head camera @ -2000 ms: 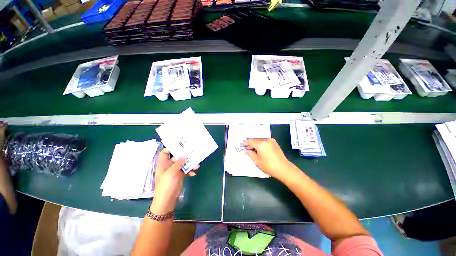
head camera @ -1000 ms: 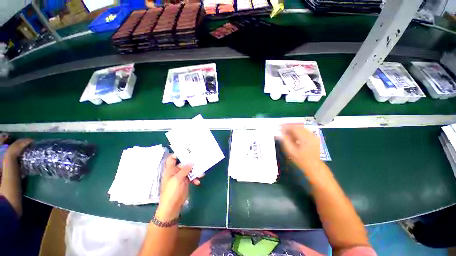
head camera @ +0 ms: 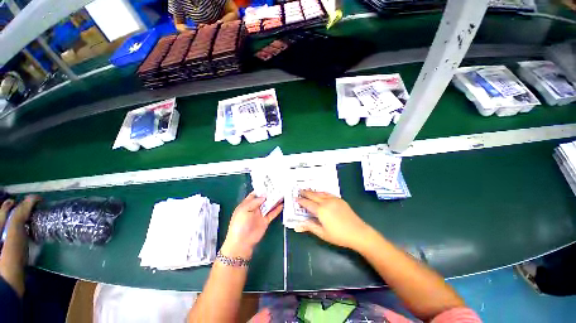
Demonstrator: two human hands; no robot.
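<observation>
My left hand [head camera: 249,222] is shut on a few white leaflets [head camera: 268,178], held tilted at the left edge of the leaflet pile. My right hand [head camera: 331,217] lies on top of the squared white leaflet pile [head camera: 319,180], fingers on its upper sheet; whether it grips a sheet I cannot tell. A small pile of insert cards [head camera: 384,173], white with blue edges, lies right of it by the foot of the white post. A thick loose paper pile [head camera: 178,232] lies to the left of my left hand.
White packing trays [head camera: 249,117] stand on the green belt behind the white rail [head camera: 208,168]. The scuffed post [head camera: 436,69] slants up at right. A shiny black bagged bundle [head camera: 76,221] lies far left, with another person's hand on it. Large paper stack [head camera: 567,161] at far right.
My left hand has moved right with its leaflets, up to the leaflet pile. My right hand has moved left from the card pile onto the leaflet pile. The camera view has tilted.
</observation>
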